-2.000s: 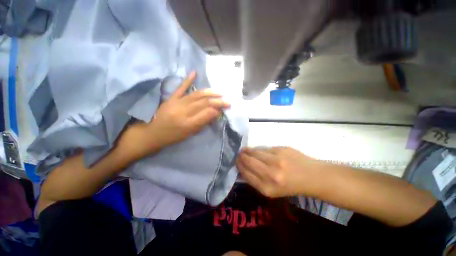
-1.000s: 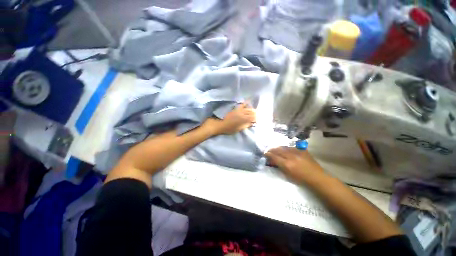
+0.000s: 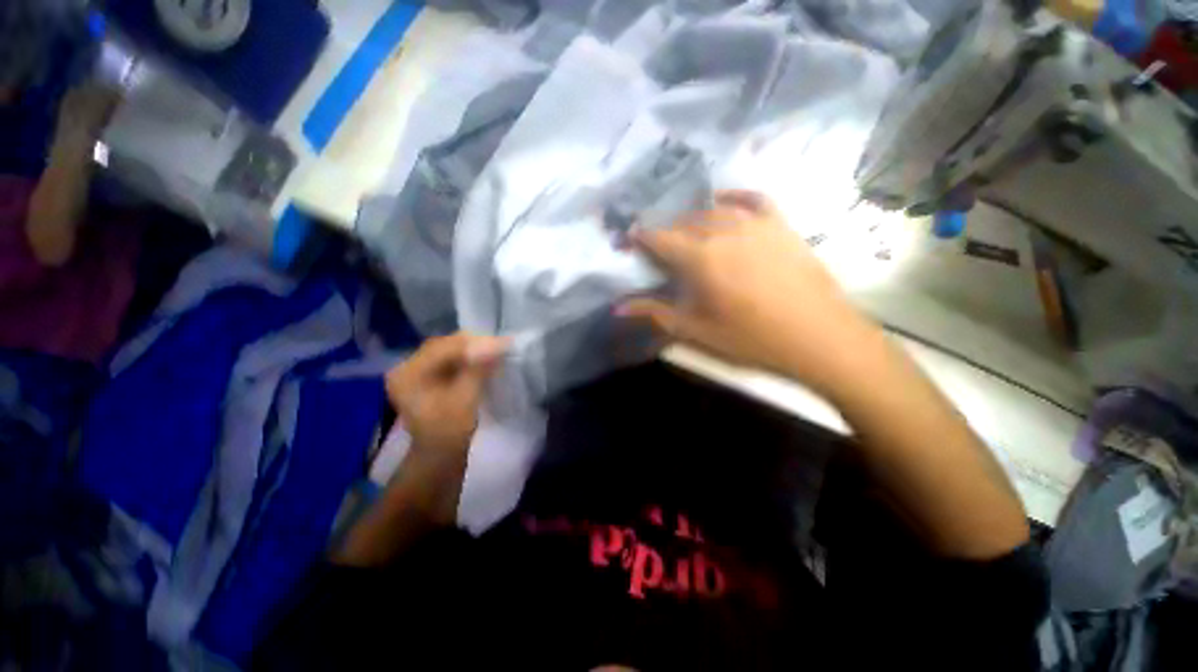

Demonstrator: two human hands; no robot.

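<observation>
The pale grey garment piece [image 3: 558, 197] lies heaped left of the sewing machine head [image 3: 1038, 125], and its near part hangs over the table's front edge. My left hand [image 3: 444, 387] pinches the cloth at its lower left. My right hand [image 3: 736, 282] is on the cloth from the right, thumb and fingers around a bunched fold; it is slightly blurred. A darker grey part of the cloth [image 3: 591, 348] shows between my hands. The needle area is lost in glare.
A blue knob [image 3: 949, 223] and an orange and dark tool [image 3: 1051, 295] are by the machine. A grey bundle with a white tag [image 3: 1130, 525] is at the right. Blue cloth [image 3: 171, 427] hangs at the left. Another person's arm [image 3: 59, 197] shows at the far left.
Both hands have moved from beside the needle to the table's front edge, bringing the cloth's near part left and toward me. The view has shifted, and another person's arm now shows.
</observation>
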